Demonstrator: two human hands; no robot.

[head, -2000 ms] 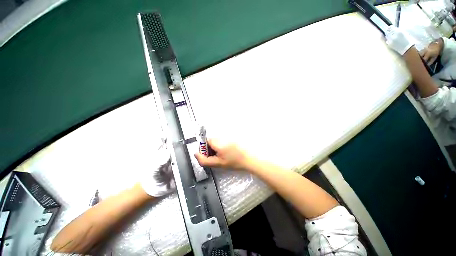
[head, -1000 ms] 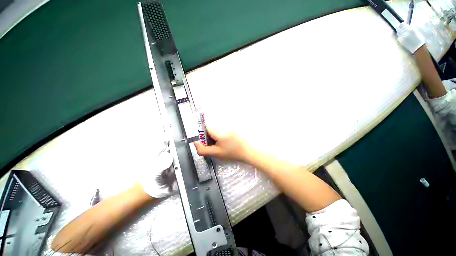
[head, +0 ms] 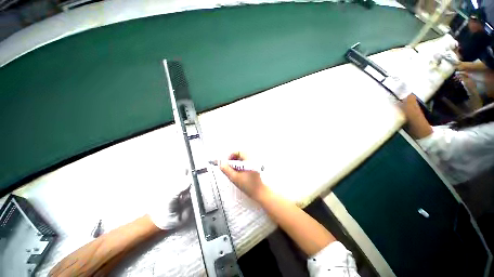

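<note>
A long narrow metal housing [head: 222, 227] stands tilted on the bench, running from the bottom edge up to the green belt, its perforated end [head: 177, 76] farthest away. My left hand [head: 176, 208], in a white glove with a dark smudge, is at the housing's left long side; its fingertips are blurred and partly hidden there. My bare right hand [head: 242, 174] holds a white paint marker [head: 245, 165] at the housing's right side. The marker lies nearly level, its tip pointing left towards the cutout side wall. Whether the tip touches cannot be told.
Another dark housing [head: 27, 238] lies at the lower left, near a small dark-tipped marker [head: 97, 228]. The green belt [head: 260, 48] runs beyond the bench. At the right, a person's gloved hand [head: 397, 86] holds a similar housing. A small white object [head: 423, 213] lies on the dark green surface.
The view has tilted up, showing more of the belt and people. The marker has turned from upright to nearly level, tip left. The housing appears turned more onto its side.
</note>
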